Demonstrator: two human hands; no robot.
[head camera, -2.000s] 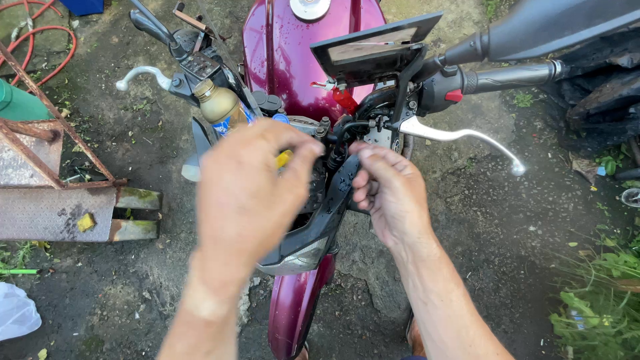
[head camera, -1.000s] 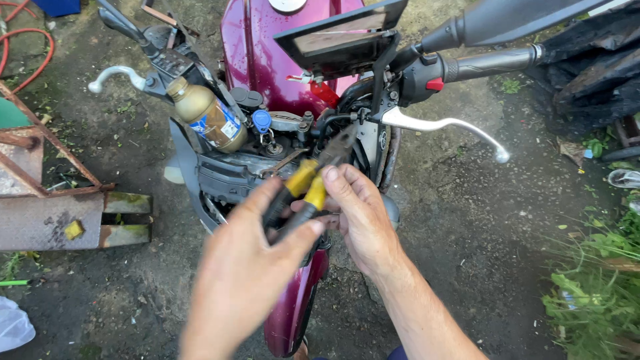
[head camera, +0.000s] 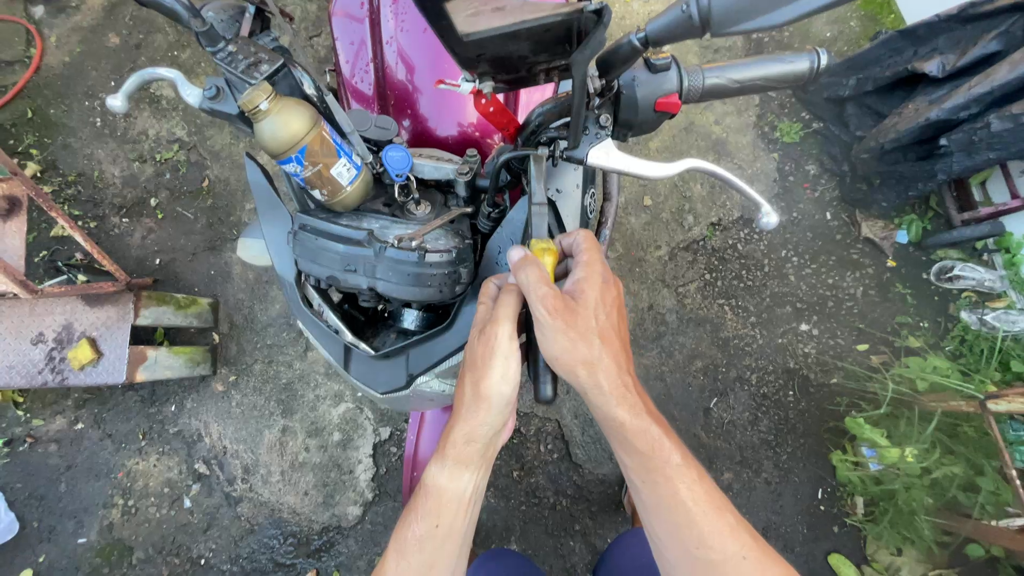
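Both of my hands are on a pair of pliers (head camera: 539, 200) with yellow and black handles. My right hand (head camera: 588, 308) wraps the handles from the right, and my left hand (head camera: 494, 344) closes on them from the left. The jaws point up to the black cable end beside the silver lever (head camera: 680, 166) on the handlebar; whether they grip it, I cannot tell. A small wrench (head camera: 432, 228) lies on the black instrument housing (head camera: 384, 256) near the ignition key with its blue tag (head camera: 397, 162). A brown bottle (head camera: 308, 148) leans at the left of the handlebar.
The purple fuel tank (head camera: 400, 64) and a mirror (head camera: 504, 32) are at the top. A second lever (head camera: 156, 78) sticks out left. Beyond stand a rusty metal frame (head camera: 72, 232) on the left, black plastic sheeting (head camera: 936, 96) and plants (head camera: 920, 472) on the right.
Two seconds ago the hands were apart, over the front of the motorcycle. The pliers then lay slanted between both hands; now they point straight up, at the lever mount. The view has moved closer.
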